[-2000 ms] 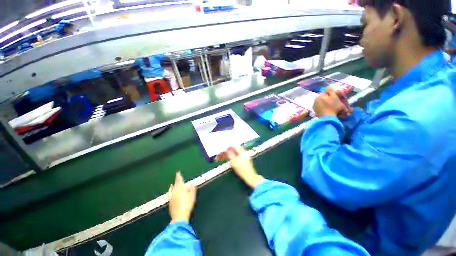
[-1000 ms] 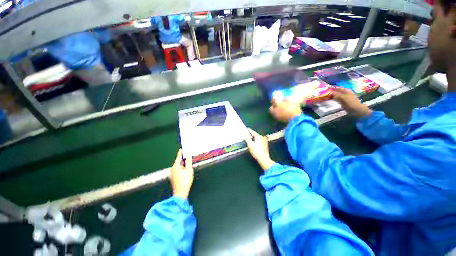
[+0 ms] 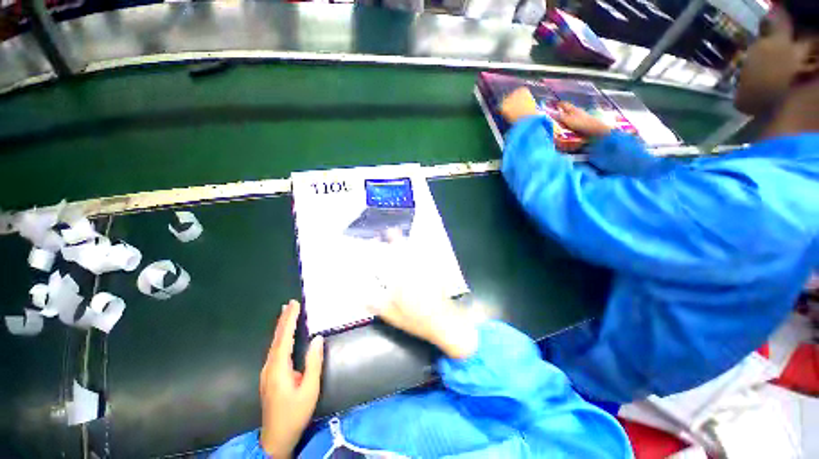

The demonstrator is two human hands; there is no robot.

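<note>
The white retail box (image 3: 359,269) lies flat on the dark green bench in front of me, its top reading "T10L" with a picture of a tablet and keyboard. Its far edge is at the whitish rail. My left hand (image 3: 289,385) is at the box's near left corner, thumb and fingers apart, not gripping it. My right hand (image 3: 422,314) is over the box's near edge, blurred, with its fingers on or just above the white top. Whether it holds anything small cannot be seen.
Curled white paper scraps (image 3: 90,255) lie on the bench at the left. The green conveyor (image 3: 242,134) runs beyond the whitish rail (image 3: 215,190). A neighbouring worker in a blue smock (image 3: 664,242) at the right handles colourful boxes (image 3: 584,90). A dark object (image 3: 209,68) lies at the conveyor's far edge.
The box has come off the conveyor and rail onto the bench, nearer to me. My right hand has left its right side and moved over its near edge. The view has tilted down.
</note>
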